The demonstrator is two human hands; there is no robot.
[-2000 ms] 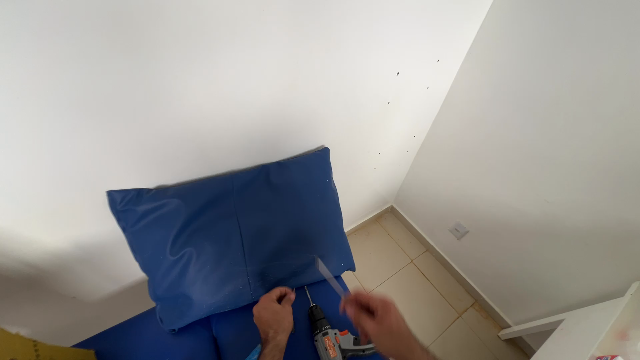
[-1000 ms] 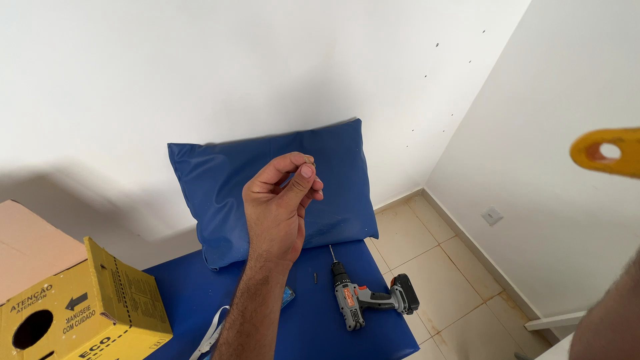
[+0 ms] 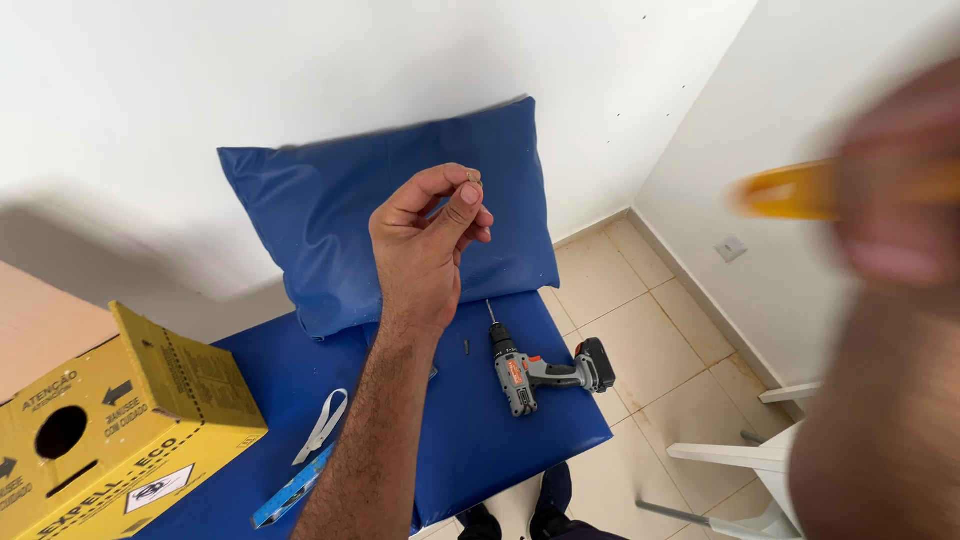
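My left hand [image 3: 427, 240] is raised before the blue vinyl pillow [image 3: 337, 217], pinching a tiny brownish piece [image 3: 474, 178] between thumb and forefinger; what it is cannot be told. At the right edge, my right hand [image 3: 900, 172] is blurred by motion and closed around a yellow-orange handle [image 3: 787, 193]; the rest of that tool is hidden. A grey cordless drill [image 3: 525, 375] with a bit fitted lies on the blue padded couch [image 3: 480, 465]. Just left of the drill is a small dark screw or plug [image 3: 466, 346]. Part of a blue thing shows behind my left forearm.
A yellow cardboard sharps box [image 3: 150, 420] with a round hole stands at left. Near it lie a white strap [image 3: 324, 427] and a blue printed strip [image 3: 292, 487]. White furniture [image 3: 750, 457] is at lower right. The wall has small dark holes and a plate [image 3: 730, 247].
Both hands were low by the drill two seconds ago, my right holding a pale, long thing; now both are raised. Since one second ago, my right hand has come into view around the yellow handle.
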